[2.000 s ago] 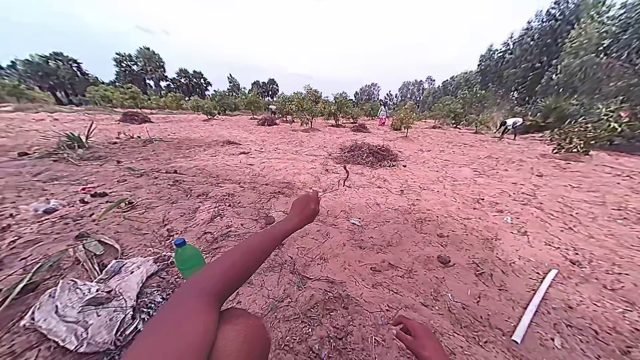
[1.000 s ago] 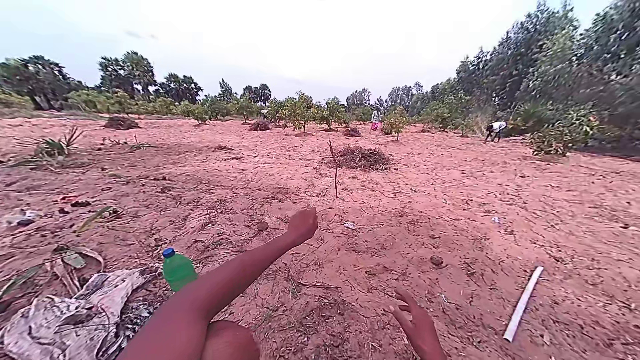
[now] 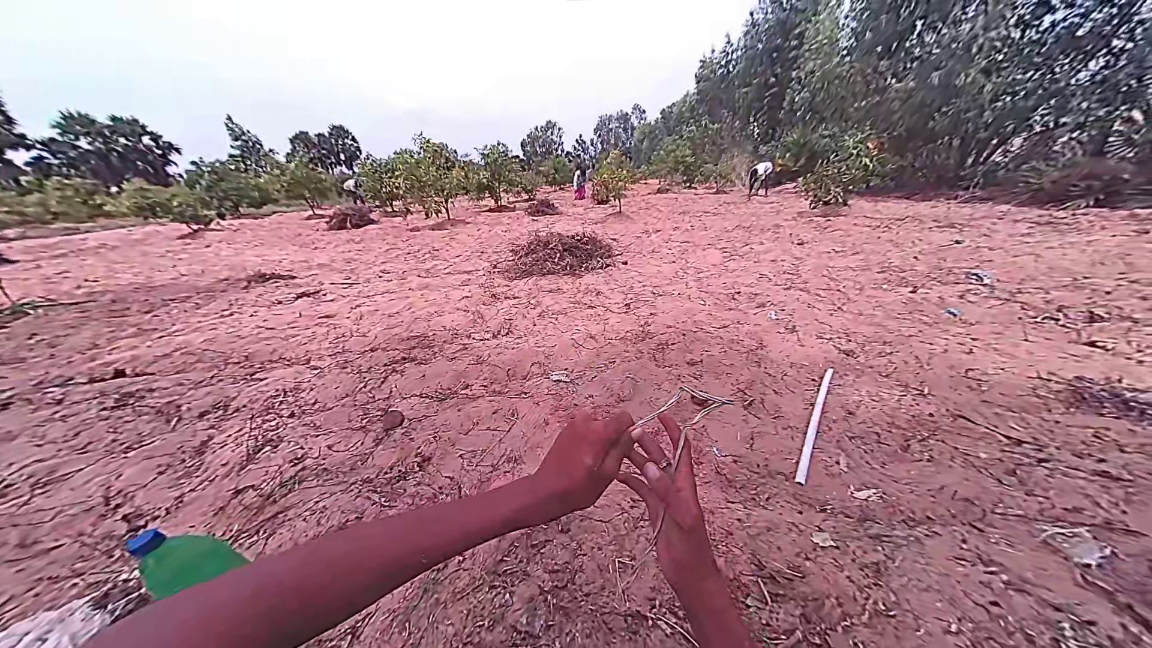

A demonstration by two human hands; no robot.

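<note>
Low in the middle of the head view, my left hand [image 3: 585, 457] is closed on a thin dry plant stalk [image 3: 706, 396]. The stalk bends in a loop beyond the fingers and comes back to my right hand [image 3: 675, 504], which pinches it with the fingers partly spread; a ring shows on one finger. The two hands touch or nearly touch. A green bottle [image 3: 189, 562] with a blue cap is at the lower left, partly behind my left forearm. On the soil to the right of my hands lies a white pipe or stick [image 3: 814, 427].
Reddish bare soil with scattered dry twigs surrounds me. A heap of dry brush [image 3: 560, 254] lies ahead, with small trees [image 3: 436, 175] beyond. One person bends down [image 3: 760, 178] at the back right; another [image 3: 580, 183] stands in the centre distance. Pale sheeting [image 3: 67, 623] is at lower left.
My right hand has come over to my left hand, and both now touch a thin stalk. A second ago the hands were apart. The view has turned to the right.
</note>
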